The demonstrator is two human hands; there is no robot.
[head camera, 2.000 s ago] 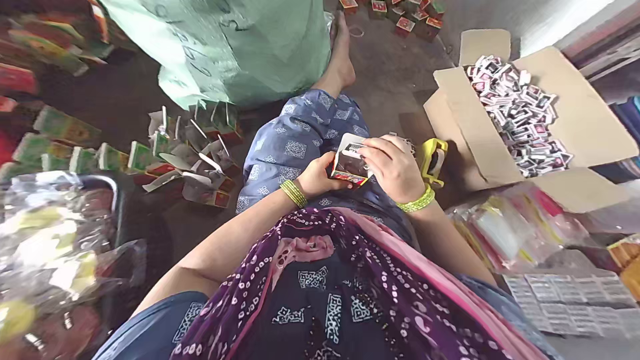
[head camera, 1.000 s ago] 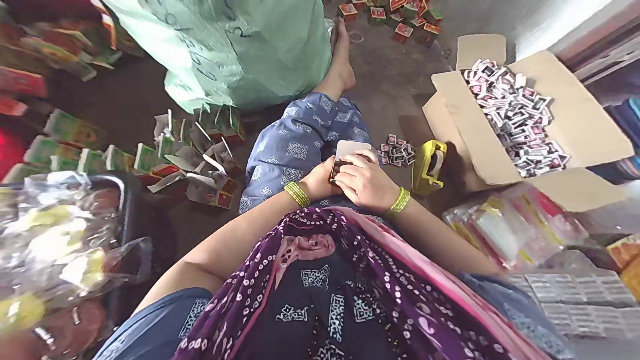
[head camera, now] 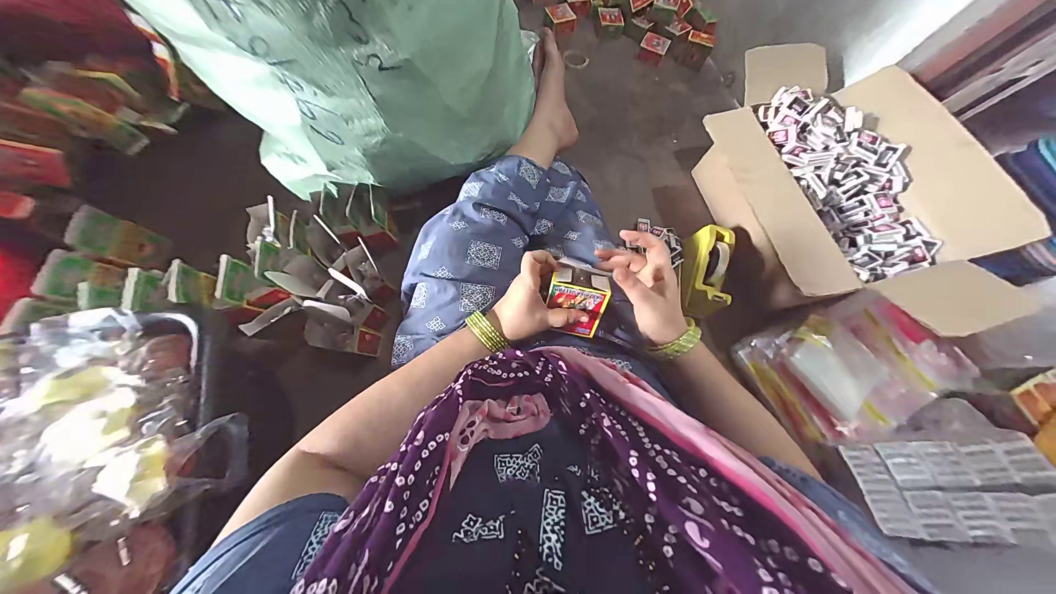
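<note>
My left hand (head camera: 536, 301) grips a small red and yellow printed cardboard box (head camera: 582, 305) over my lap, its thumb across the front face. The box's top end faces away from me, with a pale flap raised there. My right hand (head camera: 648, 285) is just right of the box, fingers spread and partly curled, with nothing plainly held. Beyond it a small pile of matchbox-like pieces (head camera: 656, 235) lies on the floor, beside a yellow tape dispenser (head camera: 708, 268).
An open carton (head camera: 751, 198) of small printed pieces stands at right, near plastic packets (head camera: 858, 363) and white packs (head camera: 949, 487). Opened small boxes (head camera: 330, 280) lie left, by a black crate (head camera: 202, 355) of bagged items. A large green sack (head camera: 412, 91) and more boxes (head camera: 653, 48) are ahead.
My right hand has come away from the box, its fingers now spread. The box's red and yellow face shows now; one second ago my hands mostly covered it.
</note>
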